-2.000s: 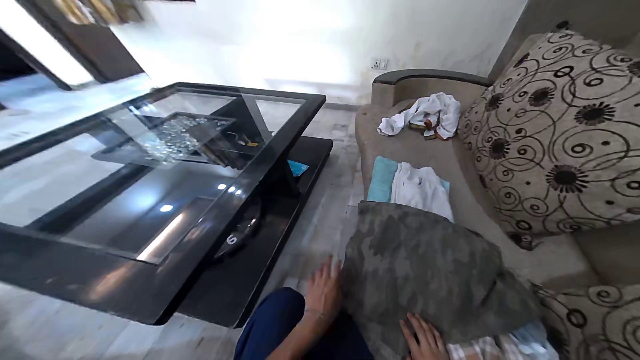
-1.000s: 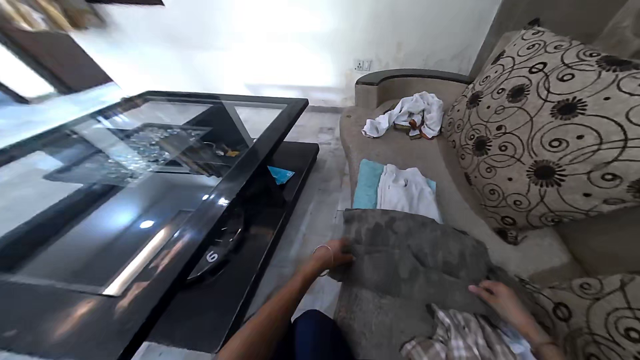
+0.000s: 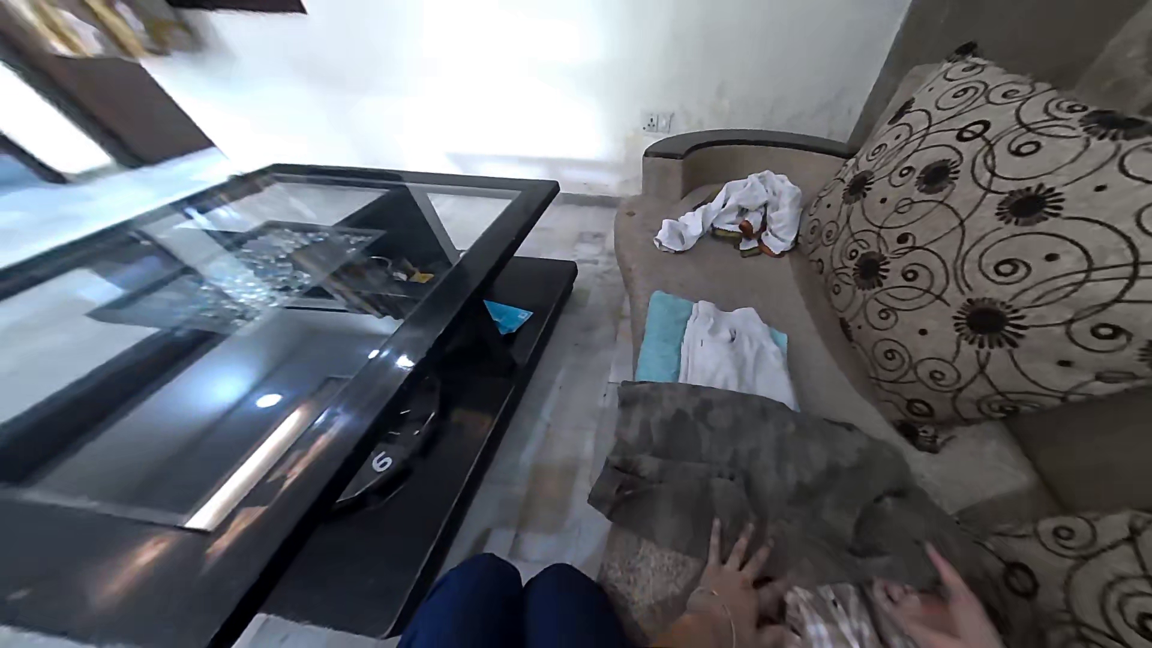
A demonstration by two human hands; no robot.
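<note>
A dark camouflage garment [image 3: 765,459] lies spread over the sofa seat, its near left part folded over. On its lower edge rests my left hand [image 3: 733,580], palm down with fingers apart. My right hand [image 3: 945,598] is at the garment's lower right, blurred, thumb raised; whether it grips cloth is unclear. Between the hands shows a plaid cloth [image 3: 832,612]. Just beyond the camouflage garment, a folded white garment [image 3: 733,351] lies on a folded turquoise cloth [image 3: 661,337]. A crumpled white cloth with coloured parts [image 3: 742,211] sits near the sofa's armrest.
The beige sofa [image 3: 711,279] holds a large patterned cushion [image 3: 990,243], with another patterned cushion [image 3: 1089,558] at the lower right. A glass-topped black coffee table [image 3: 531,211] stands at the left, with a round clock [image 3: 396,450] on its lower shelf. Wall sockets [image 3: 657,121] are behind.
My left hand has moved from the camouflage garment's left edge onto its lower part. The garment's near left part, flat one second ago, is now folded over. My right hand is lower.
</note>
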